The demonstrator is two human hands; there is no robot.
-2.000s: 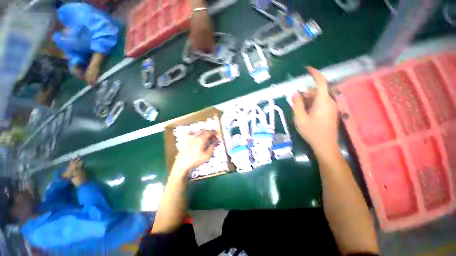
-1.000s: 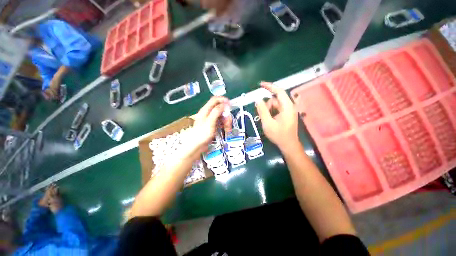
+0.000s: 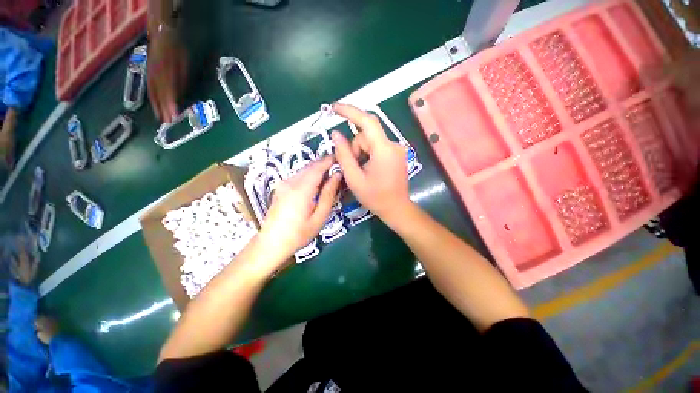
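My left hand (image 3: 293, 209) is over the row of loop units, right of the carton. Its fingertips are pinched on a small white fitting (image 3: 335, 169). My right hand (image 3: 376, 170) is close beside it, index finger and thumb apart; a thin white end (image 3: 326, 110) shows by the index fingertip, and whether that hand grips it cannot be told. Several pale loop units with blue patches (image 3: 307, 249) lie side by side under both hands, partly hidden. The open brown carton (image 3: 170, 265) at the left holds a heap of white fittings (image 3: 207, 238).
A salmon-pink compartment tray (image 3: 460, 127) with small shiny parts is at the right. More loop units (image 3: 244, 92) lie beyond the pale metal strip (image 3: 115, 232). Another person's hand (image 3: 165, 73) touches one. A second pink tray (image 3: 96, 38) and blue sleeves are at the left.
The view has shifted, moving the tray left and up. My left hand has gone from the carton to the loop units. My right hand has come in beside it.
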